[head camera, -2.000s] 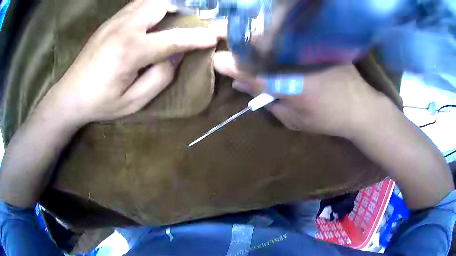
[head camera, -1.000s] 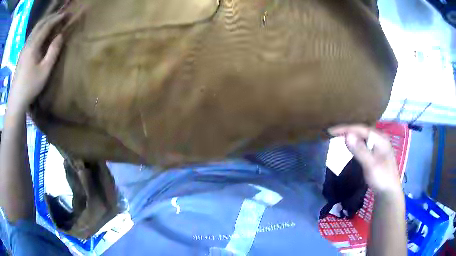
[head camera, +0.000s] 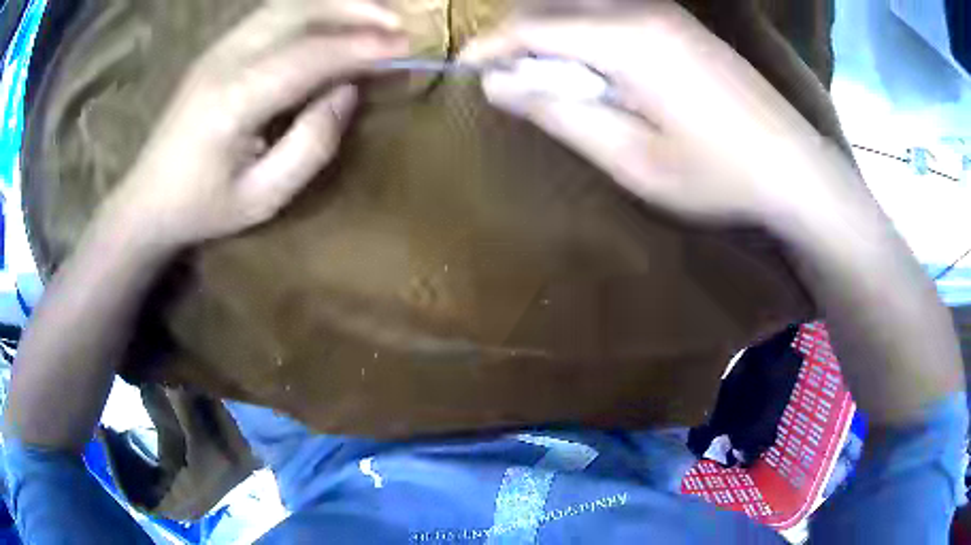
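The large brown garment body (head camera: 426, 277) covers the table and hangs over my lap. At the top centre a lighter brown patch edge (head camera: 431, 27) shows between my hands. My right hand (head camera: 628, 106) holds the thin silver awl (head camera: 421, 66), its shaft pointing left across the patch edge; the handle is mostly hidden in the fingers. My left hand (head camera: 256, 128) rests on the cloth to the left, fingers bent near the awl's tip, thumb apart. Whether its fingertips pinch cloth is blurred. The needle area is out of the picture.
A red basket (head camera: 815, 426) with black cloth (head camera: 756, 399) stands at lower right. Loose brown cloth (head camera: 192, 447) hangs at lower left over a blue basket. The white table (head camera: 905, 213) shows at right with thin black cords. Pale thread ends lie on the garment.
Both hands have come from the garment's sides to its top centre. The awl shows again in my right hand. The cloth has shifted, and the machine head seen earliest is out of view.
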